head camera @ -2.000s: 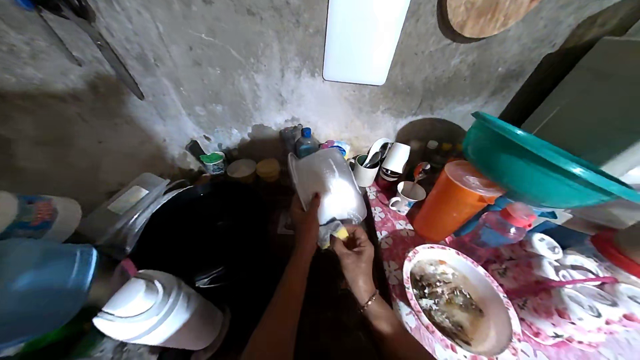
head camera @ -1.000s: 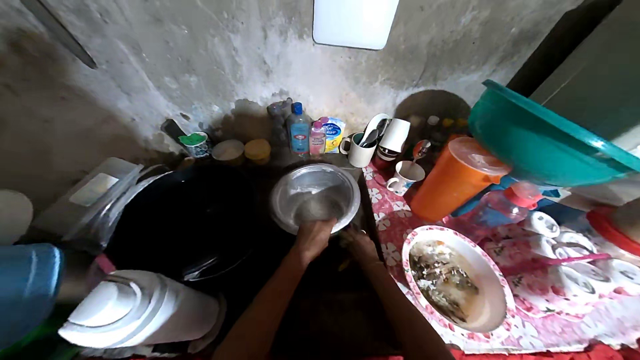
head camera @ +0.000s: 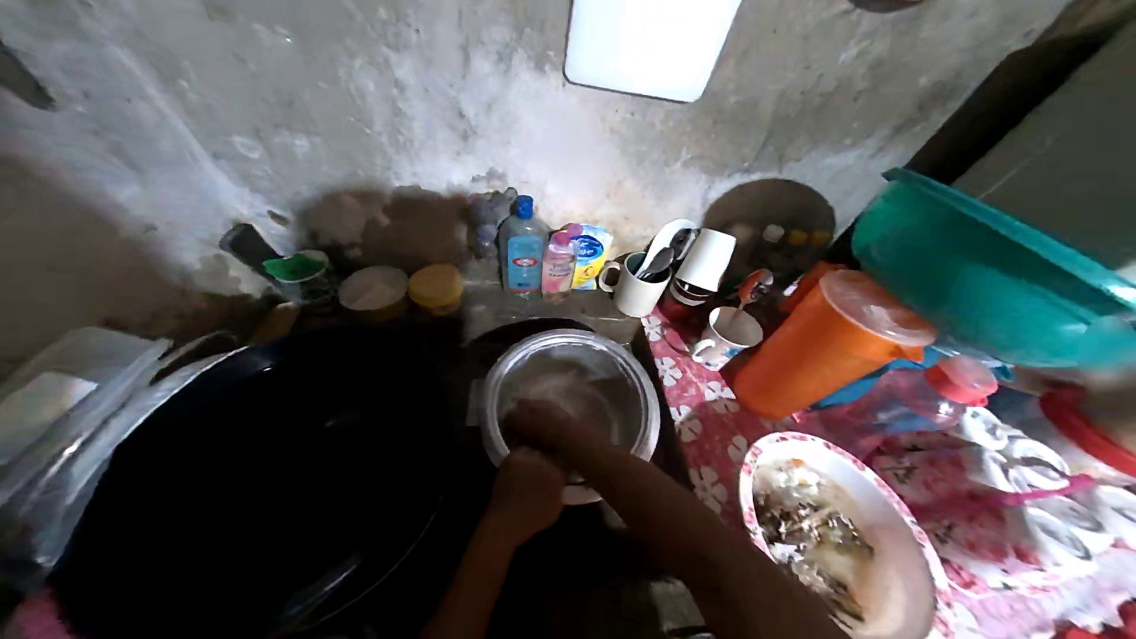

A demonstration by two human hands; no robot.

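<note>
A round, shiny metal pot (head camera: 641, 377) with a pale rim stands on the dark surface at the middle, with a cloudy content or bottom inside. At its near left rim, my left hand (head camera: 528, 488) is closed around the edge. My right hand (head camera: 546, 426) reaches over it into the pot from the lower right; its fingers are in shadow, so their hold is not clear. To the left lies a very large black pan (head camera: 266, 470). An oval dish (head camera: 901, 568) with a pink patterned rim holds liquid and food pieces at the right.
Along the wall stand a blue-capped bottle (head camera: 524, 253), a pink bottle (head camera: 558, 266), yellow-lidded container (head camera: 436, 286) and a mug (head camera: 637, 293) with spoons. An orange pitcher (head camera: 812, 355), a patterned cup (head camera: 728, 335) and a green basin (head camera: 985, 266) are at the right.
The pot was held up and tilted two seconds ago, then upright. A yellow item was at my right hand then. My right hand has moved from beside the pot into it.
</note>
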